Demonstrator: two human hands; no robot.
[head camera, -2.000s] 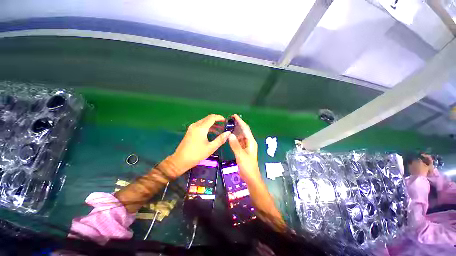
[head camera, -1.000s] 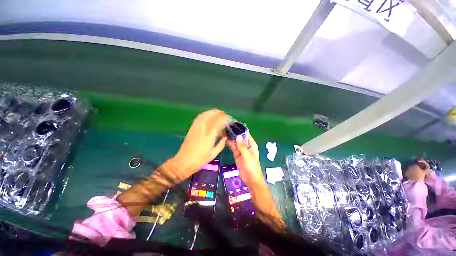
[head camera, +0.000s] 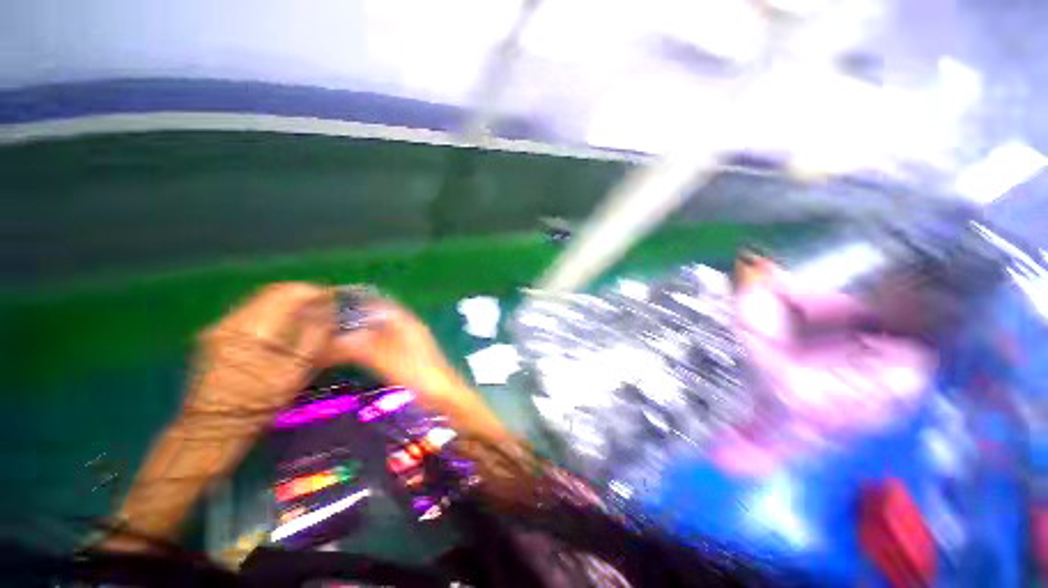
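Observation:
The frame is strongly blurred. A small dark watch-like unit (head camera: 354, 308) is held between both hands above the two phones. My left hand (head camera: 255, 345) is at its left side, fingers around it. My right hand (head camera: 397, 342) is at its right side, fingers on it. The unit's face and details are too smeared to tell. The left phone (head camera: 316, 477) shows a purple header and orange tiles below my left hand. The right phone (head camera: 414, 454) lies beside it, partly behind my right forearm.
A shiny clear blister tray (head camera: 632, 379) lies to the right, by a white post (head camera: 626, 224). A white crumpled lump (head camera: 479, 316) and a white slip (head camera: 494, 364) lie between my right forearm and the tray. A pink-sleeved person (head camera: 827, 368) is at the far right.
The view has swung right and blurred, so hands and phones now appear further left. The left tray has left the picture. Both hands still hold the unit, now closer together.

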